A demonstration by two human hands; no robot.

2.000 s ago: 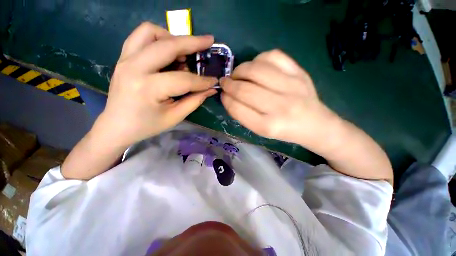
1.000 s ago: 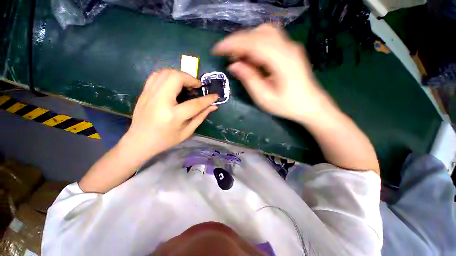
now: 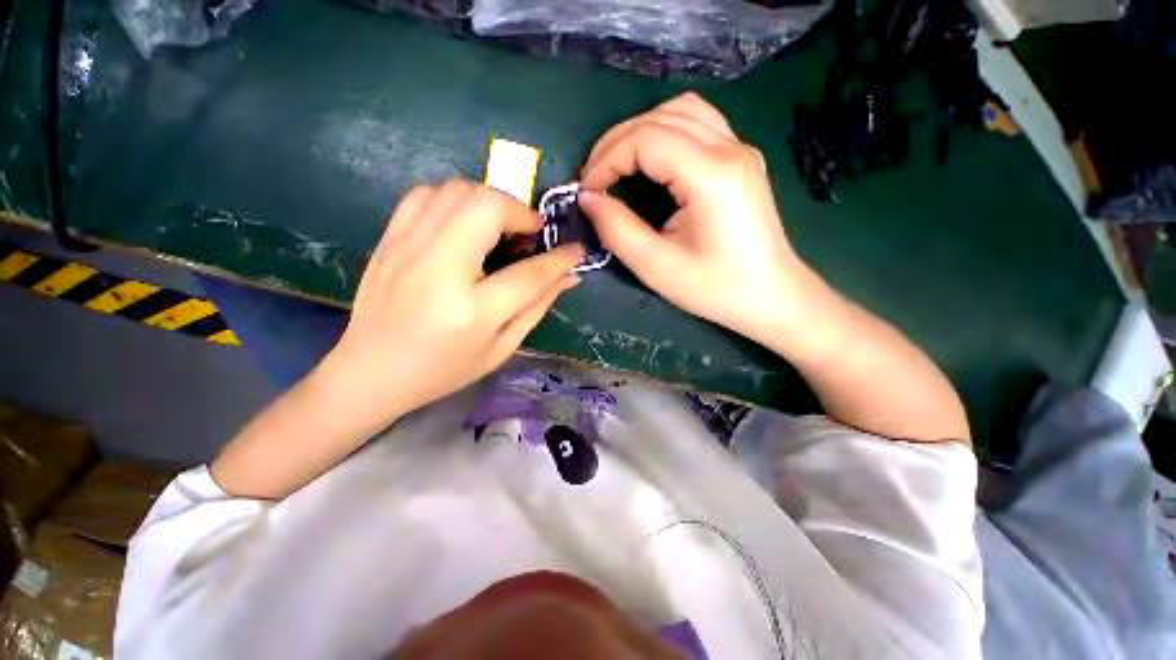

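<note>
A watch case with a pale rim and dark inside [image 3: 574, 228] is held just above or on the green bench. My left hand [image 3: 445, 277] grips its left and lower edge between thumb and fingers. My right hand [image 3: 696, 213] has thumb and index fingertips together at the case's upper right corner; whether a tiny piece is between them cannot be told. A battery with a white face and yellow edges [image 3: 513, 168] lies just behind the case, its near end close to my left fingers.
Crumpled plastic bags [image 3: 645, 23] lie at the back of the green bench [image 3: 323, 142]. A tangled pile of small black pieces [image 3: 890, 97] lies at the back right. A person's grey-blue sleeve [image 3: 1077, 516] is at the right. Cartons [image 3: 110, 529] stand at lower left.
My right hand, raised away from the case a second ago, is back at its upper right corner. My left hand still holds the case. The view has shifted since the earliest frame, showing the bags.
</note>
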